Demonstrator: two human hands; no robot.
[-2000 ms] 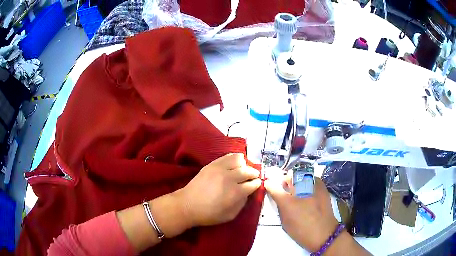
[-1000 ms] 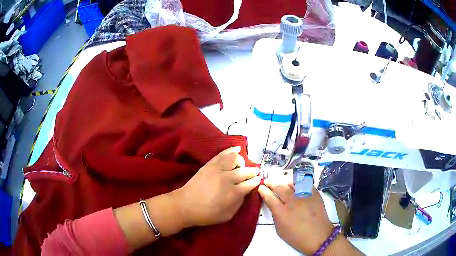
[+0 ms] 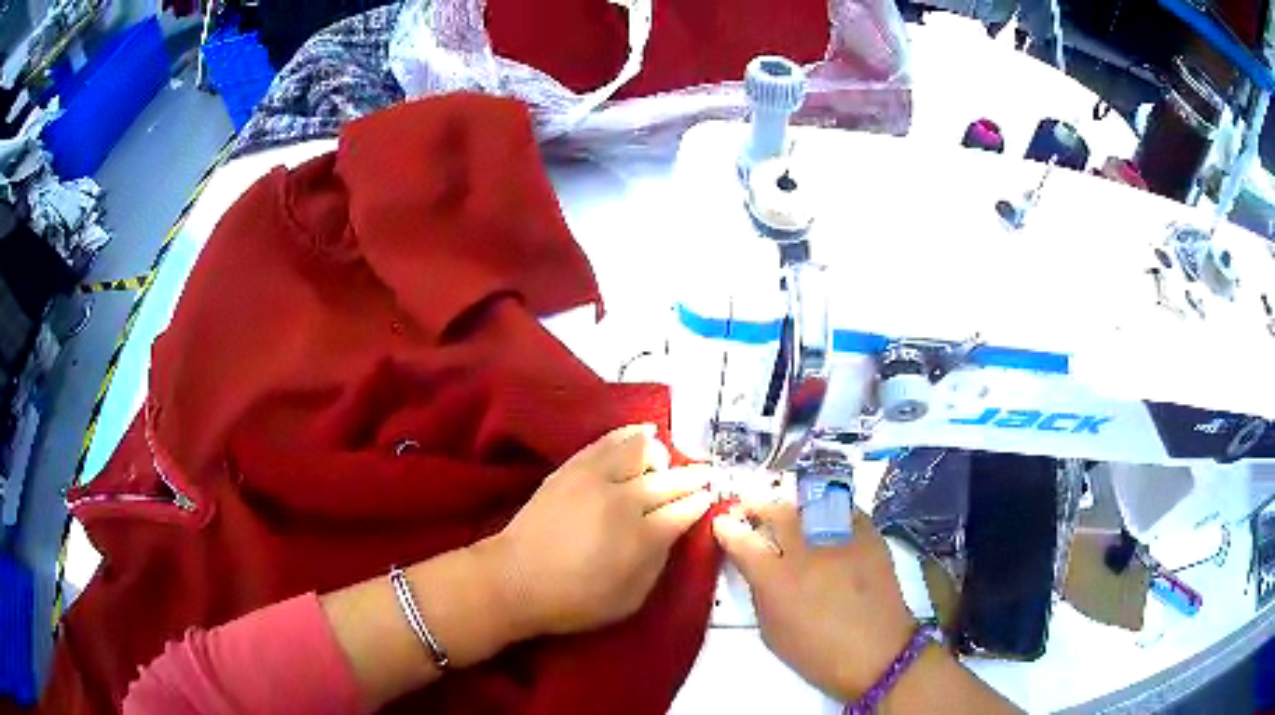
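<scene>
The dark-red garment (image 3: 336,405) lies left of the sewing machine (image 3: 951,307), with its pale-edged zip (image 3: 168,468) at the far left. My left hand (image 3: 594,531) rests on the garment with its fingertips pinching the cloth edge beside the presser foot (image 3: 734,444). My right hand (image 3: 825,587) is just right of it, thumb and fingers at the same edge under the machine head. Its fingers are partly behind the grey-blue machine part. The fingertips of both hands nearly touch. The needle point cannot be made out.
A clear plastic bag (image 3: 867,70) with red pieces lies behind the machine. A black phone (image 3: 1010,552) and a crinkled packet (image 3: 916,503) lie to the right. Thread cones (image 3: 1056,144) stand at the back right. A patterned fabric bundle (image 3: 329,77) lies at the back left.
The view has shifted slightly, so the machine sits a little further left. Both hands stay at the needle area, with only slight changes in the fingers of my right hand.
</scene>
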